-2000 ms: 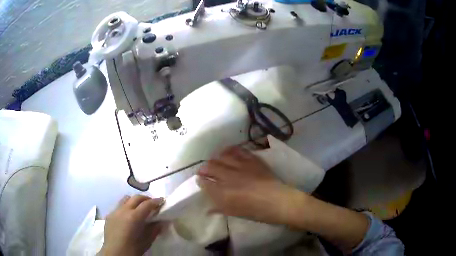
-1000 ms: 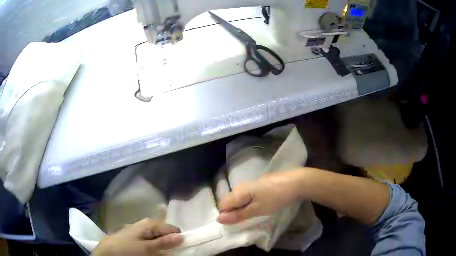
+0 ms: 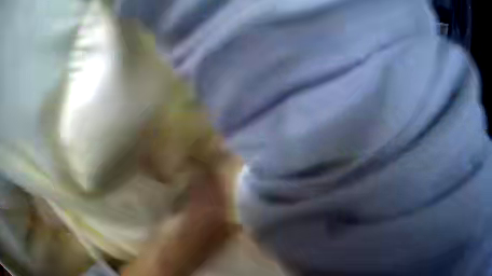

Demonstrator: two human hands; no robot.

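Note:
The view is strongly blurred. A light blue sleeve fills the middle and right, very close to the camera. Bare skin beside its cuff, probably part of my right hand or wrist (image 3: pixel 189 232), shows at the lower middle; its fingers cannot be made out. Pale cream cloth (image 3: pixel 89 118) hangs or lies in folds at the left, bright in its middle. A brownish blur between cloth and sleeve may be my other hand, but this is unclear. No grip can be read.
A yellowish blurred patch (image 3: pixel 186 118) lies along the sleeve's left edge. Dark areas show at the top right corner and lower left. The machine, shears and table edge cannot be seen.
The sewing machine, shears and table have left the view. The blue sleeve has come up close and covers most of the picture. The cream cloth now shows large at the left.

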